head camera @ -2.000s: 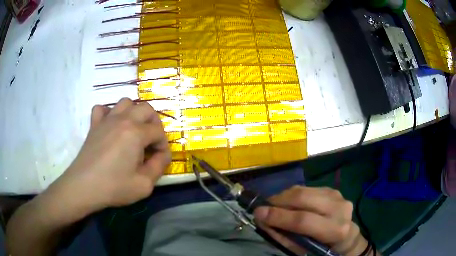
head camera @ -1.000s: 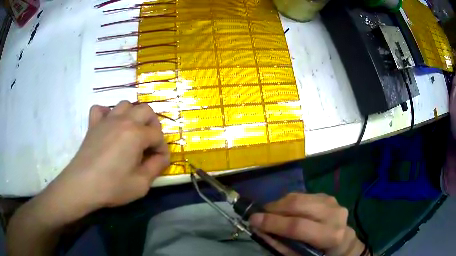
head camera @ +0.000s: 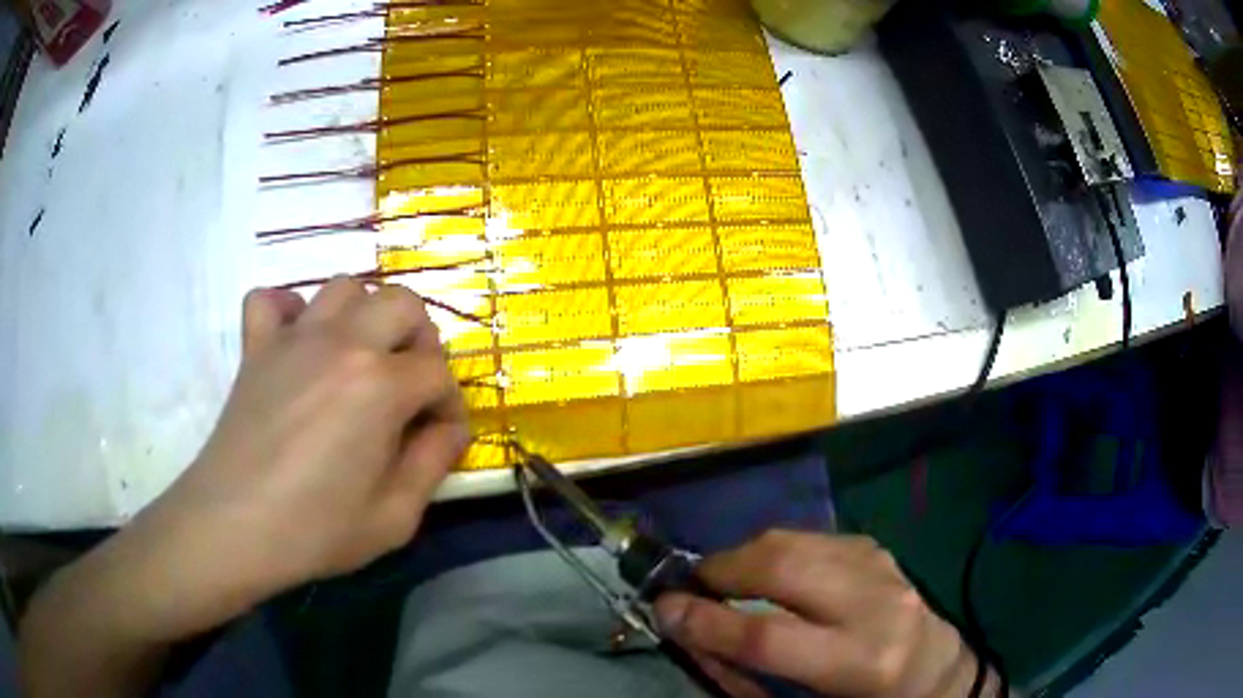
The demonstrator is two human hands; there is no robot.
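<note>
The amber polyimide heater sheet [head camera: 654,259] lies flat on the white bench, its near edge at the bench edge. Dark red lead wires [head camera: 320,175] stick out in a row past its left edge. My left hand [head camera: 348,409] rests over the sheet's lower left corner with fingertips pinched on a lead wire; the held part is hidden. My right hand [head camera: 804,614] grips the soldering iron [head camera: 593,516] by its black handle. The iron's tip is at the sheet's lower left grid line, by the wire end. The thin curved feed tube [head camera: 552,539] runs beside the iron.
A black box [head camera: 1002,177] with a silvery metal bracket [head camera: 1084,123] stands at the right. Behind the sheet is a yellowish tub [head camera: 825,21]. More amber sheets [head camera: 1172,102] lie far right. A red item [head camera: 68,25] is top left. A black cord [head camera: 988,361] hangs over the bench edge.
My right hand and the iron have moved slightly left, and the tip now meets the wire end near the sheet's lower left corner. My left hand has barely moved.
</note>
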